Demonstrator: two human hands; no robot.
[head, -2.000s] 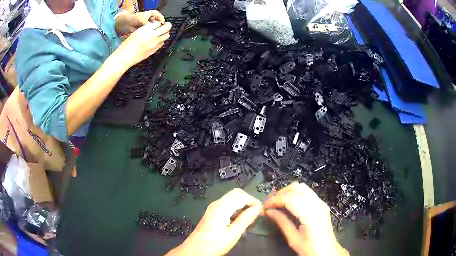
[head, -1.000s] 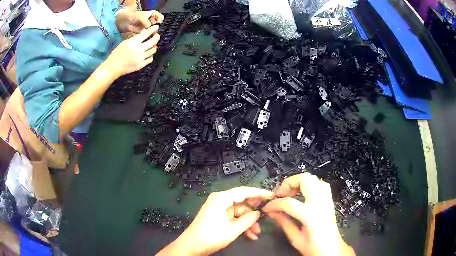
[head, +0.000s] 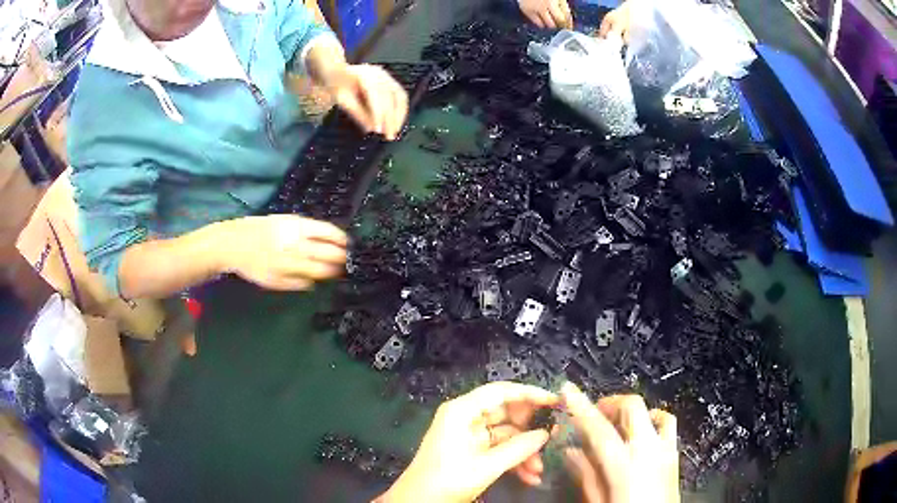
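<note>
My left hand is at the bottom centre, its thumb and fingers pinched around a small dark part mostly hidden by the fingers. My right hand is beside it, its fingertips at the same part; it is blurred, and whether it grips the part cannot be told. A large pile of black parts lies just beyond my hands, with perforated plates shining silver-grey. A short row of small dark units lies left of my left hand.
A person in a teal top works at the left over a black tray. Another person's hands are at the top by clear plastic bags. Blue sheets lie at the right, a wooden edge at bottom right.
The view has shifted, so the pile sits lower and further right. The neighbour's hands have moved apart, one reaching lower. Other hands now show at the top. My hands remain together.
</note>
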